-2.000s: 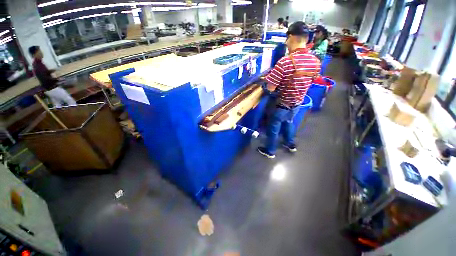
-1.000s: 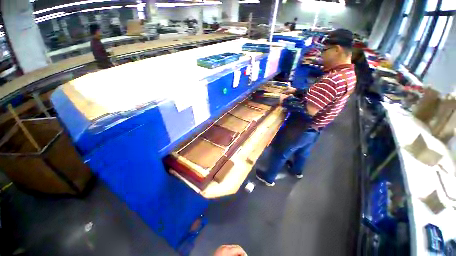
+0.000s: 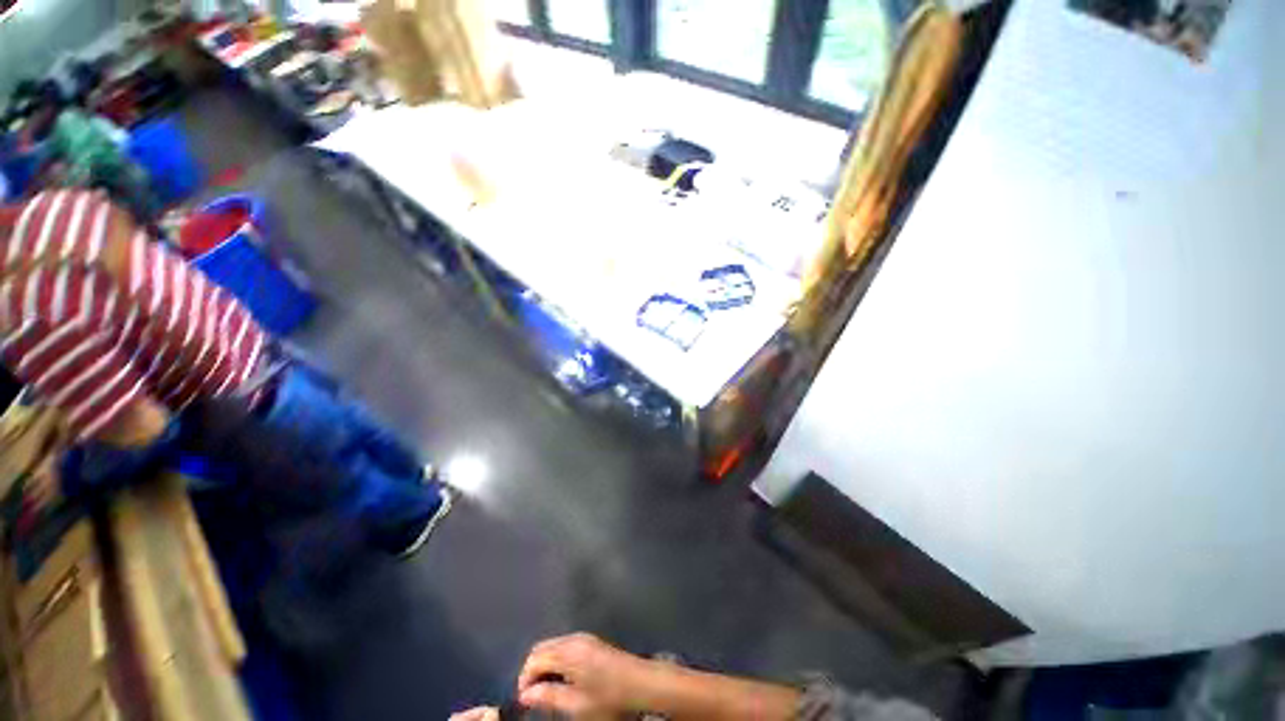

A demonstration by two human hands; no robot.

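My right hand (image 3: 578, 676) is at the bottom edge, fingers curled, with the forearm coming in from the right. Something dark is under its fingers, but I cannot tell what it is or whether it is held. A small sliver of skin, seemingly my left hand (image 3: 474, 714), shows beside it, cut off by the edge. Ahead is a white-topped bench (image 3: 564, 240) by the windows. Two blue-edged frames, like cutting dies (image 3: 674, 321), lie near its end. A dark object with a yellow part (image 3: 681, 158) lies farther back.
A person in a red-striped shirt (image 3: 127, 303) stands at the left by the press bed (image 3: 176, 592). Blue tubs (image 3: 261, 275) stand beyond, one with red material. Brown sheets (image 3: 881, 155) lean near the bench end. A white wall (image 3: 1071, 352) fills the right. Grey floor lies between.
The view has swung right, from the blue press to the window bench and wall. The striped-shirt person is now at the left edge. More of my right hand and its forearm show.
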